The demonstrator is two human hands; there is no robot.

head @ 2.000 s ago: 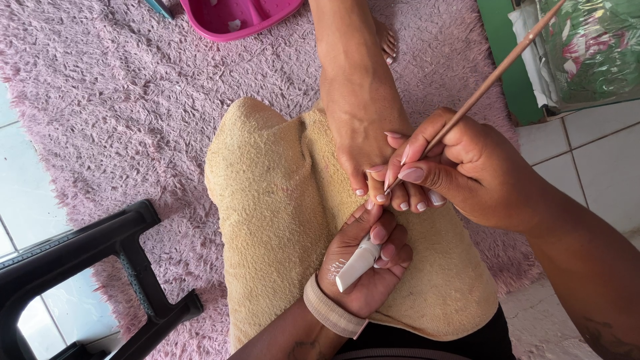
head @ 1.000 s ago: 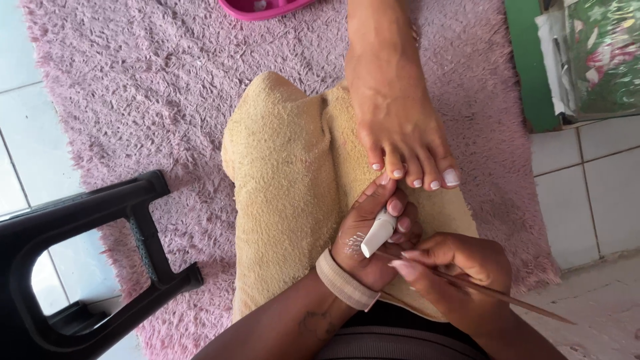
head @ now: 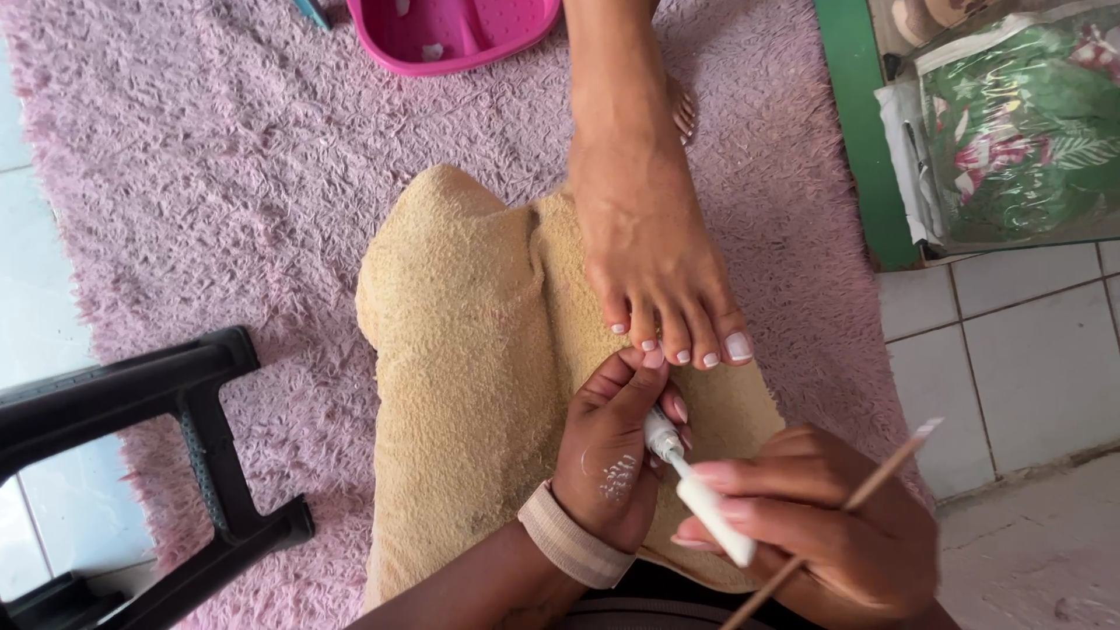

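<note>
My left hand (head: pixel 619 429) holds a small white nail polish bottle (head: pixel 662 435) in its fingers, its thumb and fingertip at the smaller toes of another person's foot (head: pixel 643 227). White marks show on the skin near its wrist. My right hand (head: pixel 814 516) grips the white brush cap (head: pixel 717 516), whose stem is at the bottle's mouth. A thin wooden stick (head: pixel 884 472) lies between the same hand's fingers. White polish shows on the toenails. The foot rests on a yellow towel (head: pixel 464 376) over my lap.
A pink shaggy rug (head: pixel 219 175) covers the floor. A pink plastic basin (head: pixel 455 66) stands at the top, a black plastic stool (head: pixel 206 455) at the left. At the upper right, a green-edged piece of furniture (head: pixel 862 157) is beside a clear plastic bag (head: pixel 1006 157) with green contents.
My right hand has left the toes, where it held the stick, and now holds the cap. The cap was on the bottle in the earlier frames and is now off it. My left hand remains at the toes.
</note>
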